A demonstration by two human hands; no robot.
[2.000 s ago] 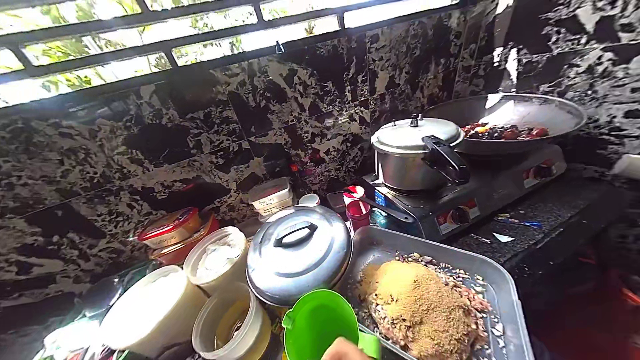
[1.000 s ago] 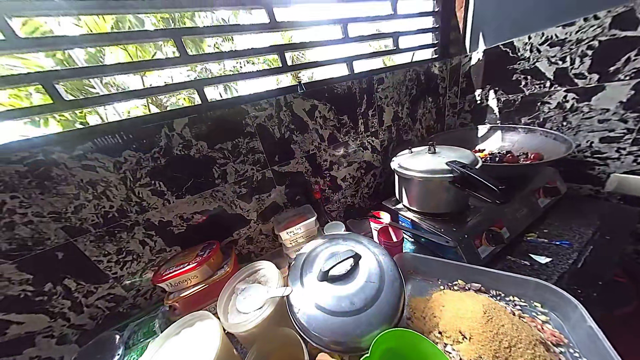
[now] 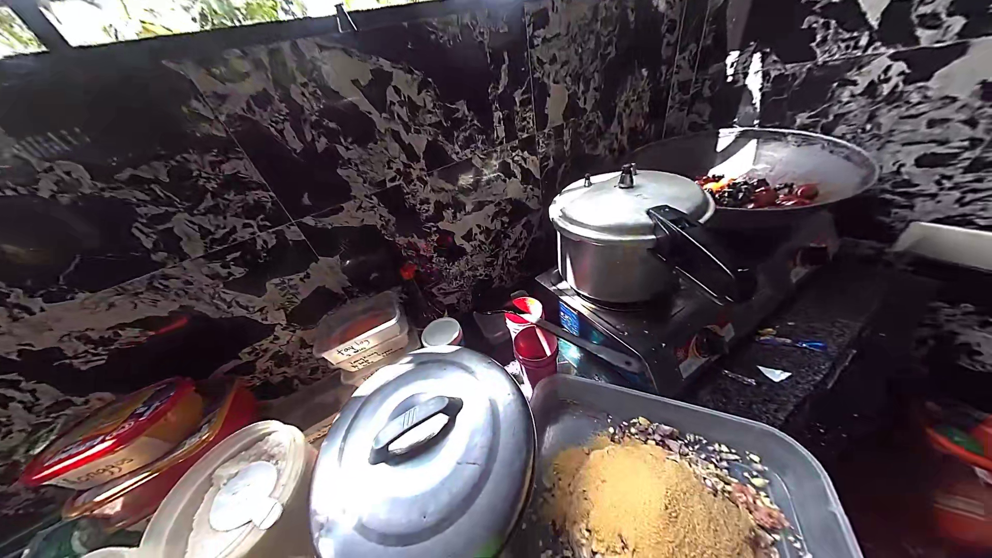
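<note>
Neither my left hand nor my right hand shows in the head view now. A grey rectangular tray [image 3: 806, 465] at the lower right holds a heap of brown powder [image 3: 651, 496] over chopped, purplish and pale pieces. Left of it, touching or very near, a domed metal lid [image 3: 422, 480] with a loop handle covers whatever is beneath. Beside the lid, a round plastic tub [image 3: 174, 508] contains white powder with a white scoop [image 3: 244, 496] lying in it. A trace of green shows at the bottom edge, too little to identify.
A pressure cooker [image 3: 612, 260] and a wide pan [image 3: 845, 170] with dark red pieces stand on a gas stove [image 3: 682, 341]. Red cups [image 3: 535, 353] and stacked plastic containers [image 3: 364, 329] are behind the lid. Red-lidded tubs [image 3: 116, 426] are at the left, against the marbled wall [image 3: 434, 155].
The green cup, with fingers at it two seconds ago, has dropped out of view apart from a possible green trace at the bottom edge. The view has shifted.
</note>
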